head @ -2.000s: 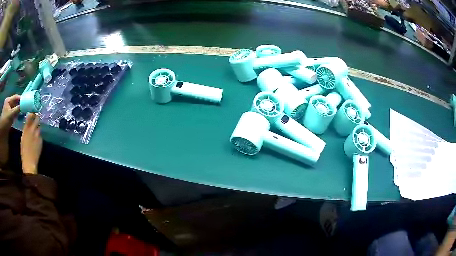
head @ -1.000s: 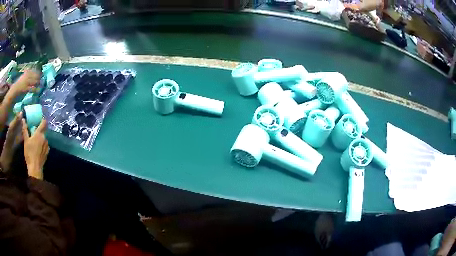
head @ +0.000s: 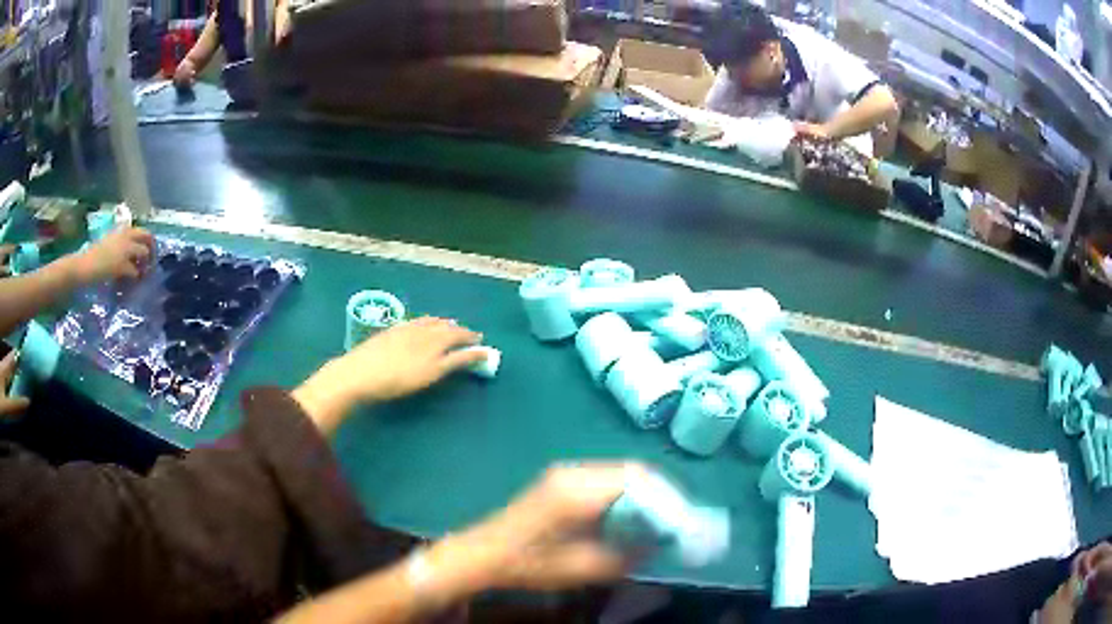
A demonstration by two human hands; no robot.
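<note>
My left hand [head: 409, 356] is over the handle of a lone turquoise fan [head: 372, 316], with fingers around it; the drum head and handle end show. My right hand [head: 561, 518] is near the bench's front edge, holding a motion-blurred turquoise fan body [head: 665, 518]; whether it holds one or two cannot be told. A loose pile of turquoise fans [head: 707, 421] lies to the right of my hands. One fan [head: 795, 536] lies at the pile's front right, its handle pointing towards the edge.
Black round parts [head: 207, 305] lie on clear plastic [head: 122, 323] at left, beside another person's hands [head: 116, 258]. White sheets [head: 963, 500] lie at right, with more fans [head: 1073, 402] beyond. A pale strip [head: 915, 341] borders the belt. A person [head: 805, 73] and cartons [head: 439, 61] are opposite.
My hands have moved from the far left to mid-bench. My left hand now covers the lone fan's handle. Two front fans have left the pile; my right hand holds a fan. The view has tilted up.
</note>
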